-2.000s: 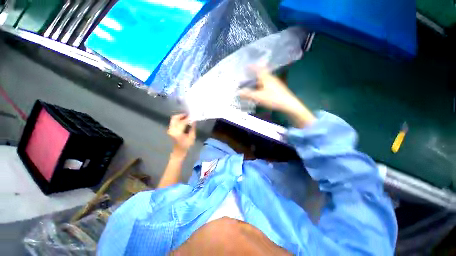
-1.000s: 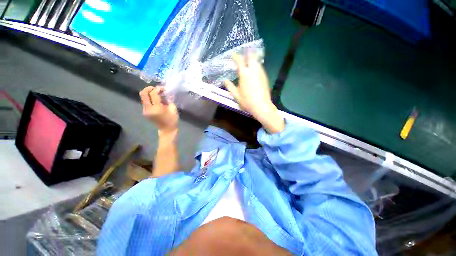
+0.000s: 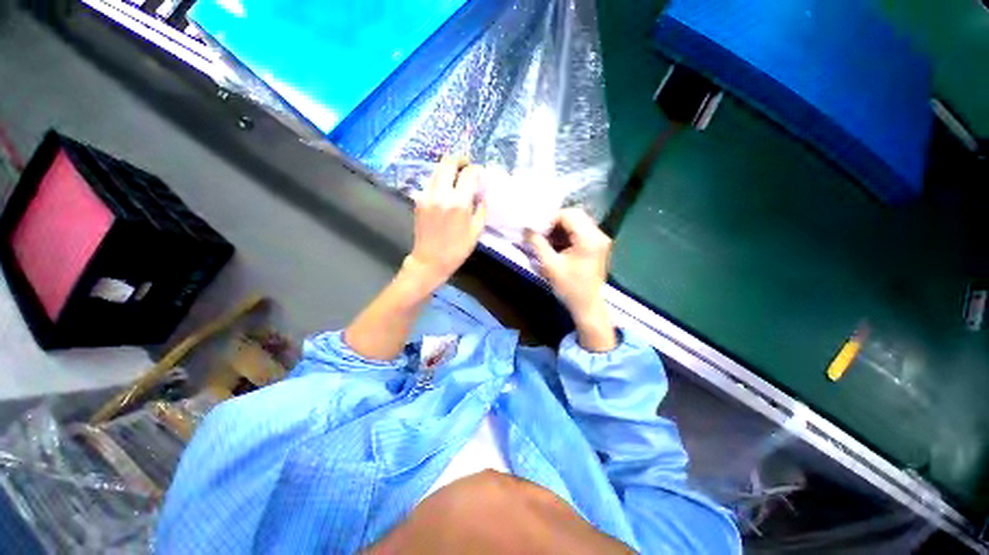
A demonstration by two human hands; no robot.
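Observation:
A bright-blue panel lies at the upper left with clear bubble wrap spread from its right side to the bench edge. My left hand grips the wrap near the panel's lower corner. My right hand pinches the wrap's lower edge with thumb and fingers, just right of my left hand. The wrap between my hands is bunched and whitish. Its exact folds are too bright to make out.
A blue housing stands at the upper right of the green surface, by a small dark fitting. A yellow cutter lies at right. A black crate with a pink-red face and plastic-wrapped items are at left.
My left hand has moved up and right onto the wrap. My right hand has come down to its lower edge, and both hands are closer together. The view has shifted.

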